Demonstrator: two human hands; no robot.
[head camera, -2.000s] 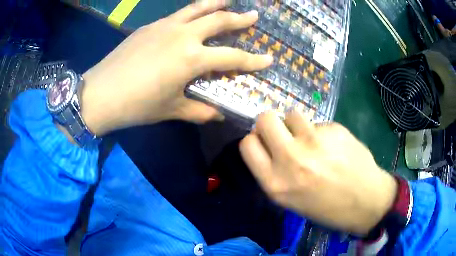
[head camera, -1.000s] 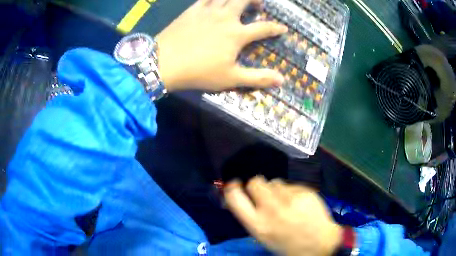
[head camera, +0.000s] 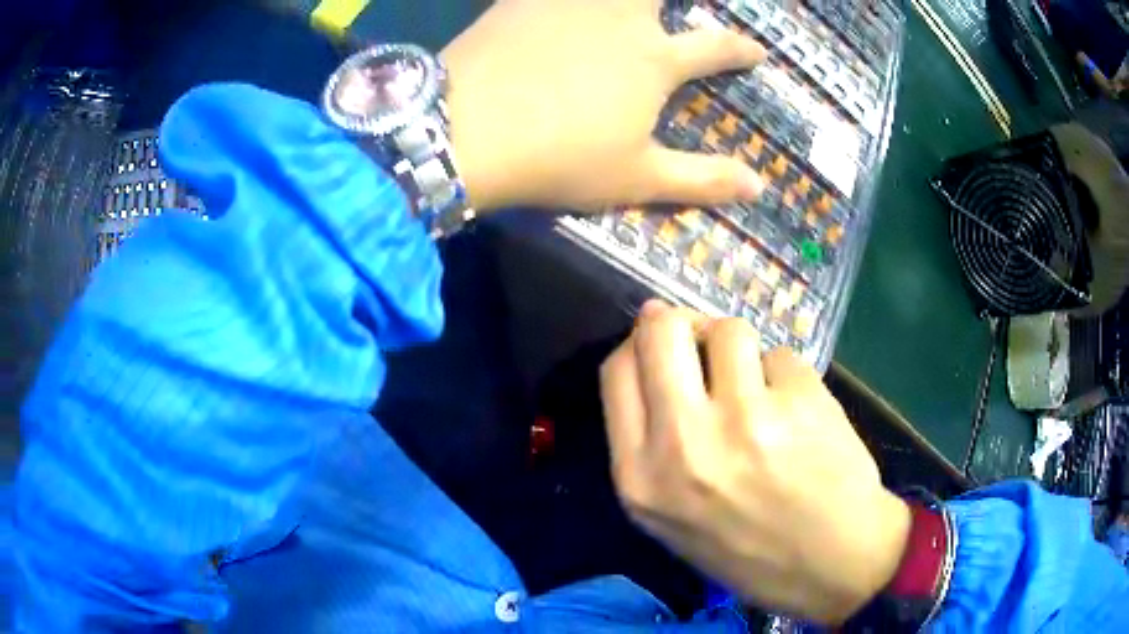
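A clear blister tray with rows of small orange, dark and silvery parts lies tilted on the green bench, its near edge over my lap. A green dot and a white patch show on its right part. My left hand lies across the tray's left part, fingers spread, its upper part cut off by the picture's top edge. My right hand is at the tray's near edge with its fingers curled and fingertips by the rim. Whether it holds anything is hidden by the fingers.
A black fan with a round wire grille stands right of the tray on the green bench. A pale tape roll is below it. Grey slotted trays are at the far left. Yellow tape is at the top left.
My right hand left the tray's near edge, dropped low over my lap, and is now back at that edge. My left hand has shifted right across the tray.
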